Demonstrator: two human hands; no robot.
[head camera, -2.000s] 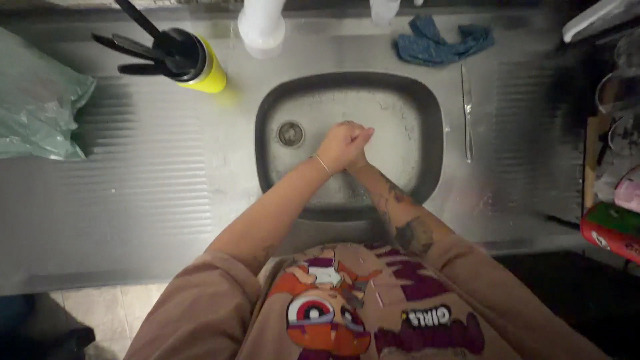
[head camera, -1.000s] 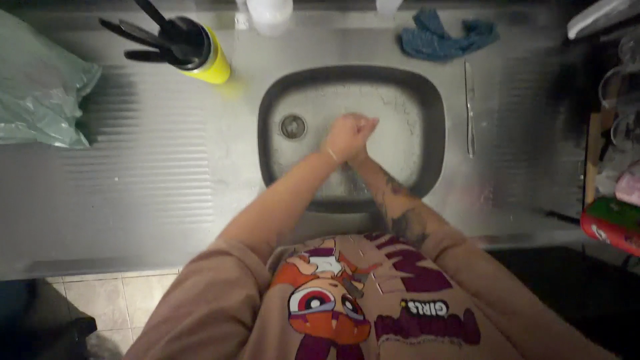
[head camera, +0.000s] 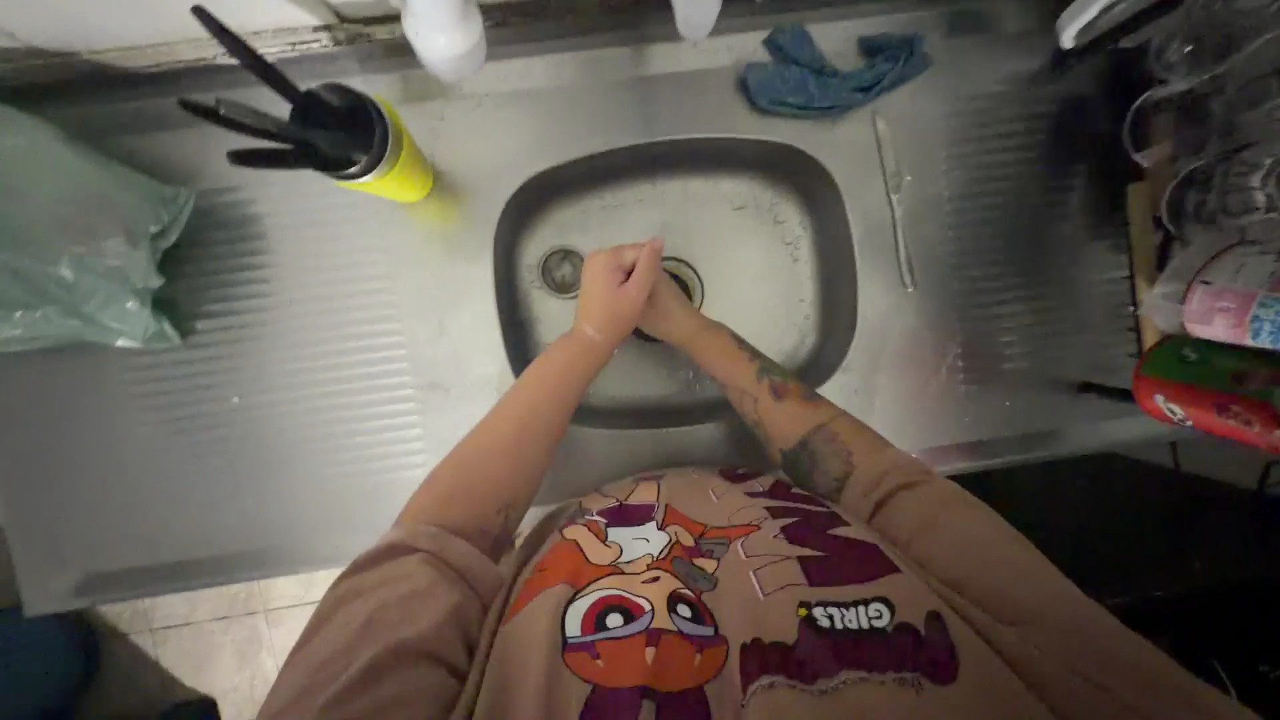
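My left hand (head camera: 615, 290) and my right hand (head camera: 668, 300) are clasped against each other over the stainless steel sink basin (head camera: 840, 270). The fingers overlap, and no object shows between them. Behind my right hand part of a round drain (head camera: 686, 275) is visible, and a smaller round drain fitting (head camera: 562, 271) lies just left of my left hand. Small water drops dot the basin floor. Whether each hand's fingers are fully closed is hidden by the overlap.
Left of the basin stand a yellow container (head camera: 405, 170) of black-handled utensils and a green plastic bag (head camera: 80, 250). A blue cloth (head camera: 830, 75) and a table knife (head camera: 895, 205) lie right of it. Glasses (head camera: 1220, 190) and a red-green package (head camera: 1210, 390) are at far right.
My clasped hands have moved left over the basin, and part of the larger drain now shows beside them.
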